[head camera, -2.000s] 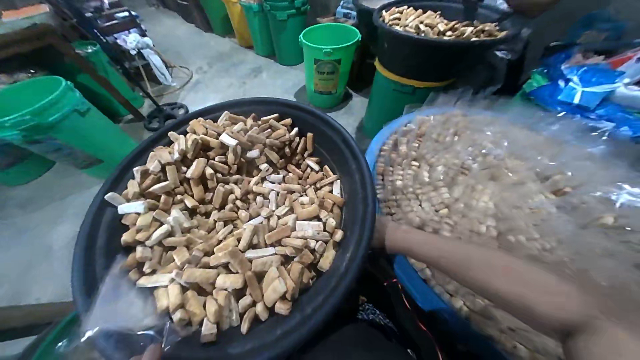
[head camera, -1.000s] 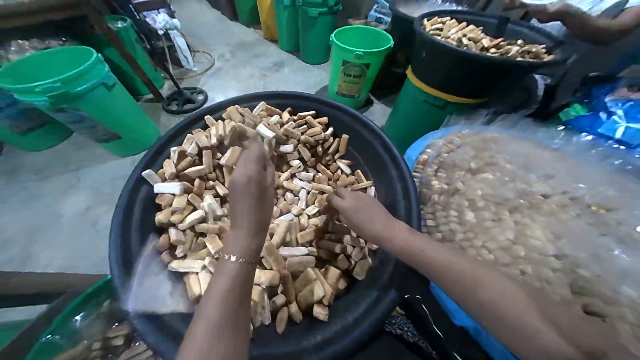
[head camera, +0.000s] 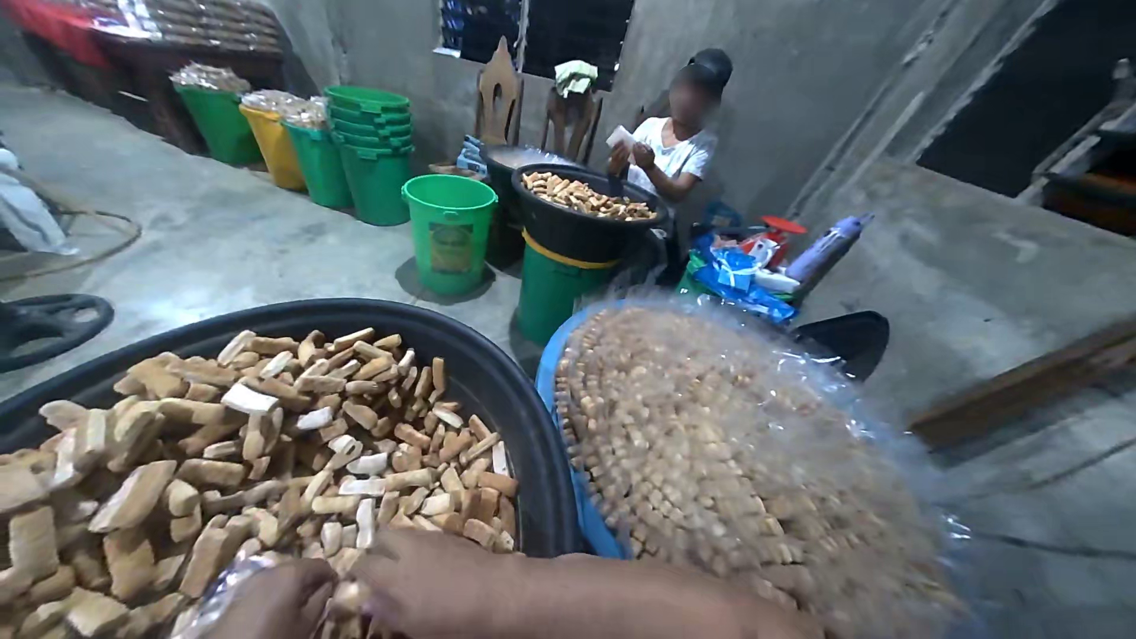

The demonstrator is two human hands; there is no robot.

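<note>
A wide black plastic basin (head camera: 541, 461) in front of me holds a heap of short, pale-brown biscuit-like sticks (head camera: 213, 470). My left hand (head camera: 271, 603) is at the bottom edge, over the heap, with shiny clear plastic (head camera: 217, 599) against it; its grip is not clear. My right hand (head camera: 399, 577) is beside it among the sticks, its fingers mostly hidden. To the right, a blue tub (head camera: 552, 355) holds many small filled clear bags (head camera: 710, 435) under clear plastic film.
A bright green bucket (head camera: 451, 235) stands beyond the basin. Near it, a second black basin (head camera: 577, 235) of sticks rests on a green bucket (head camera: 555, 288). Behind sits a person (head camera: 679, 146) holding something white. Stacked green buckets (head camera: 373, 160) stand by the wall; blue plastic bags (head camera: 745, 275) lie right.
The view has tilted up and swung right. My hands, apart over the heap a second ago, are now close together near the basin's lower side.
</note>
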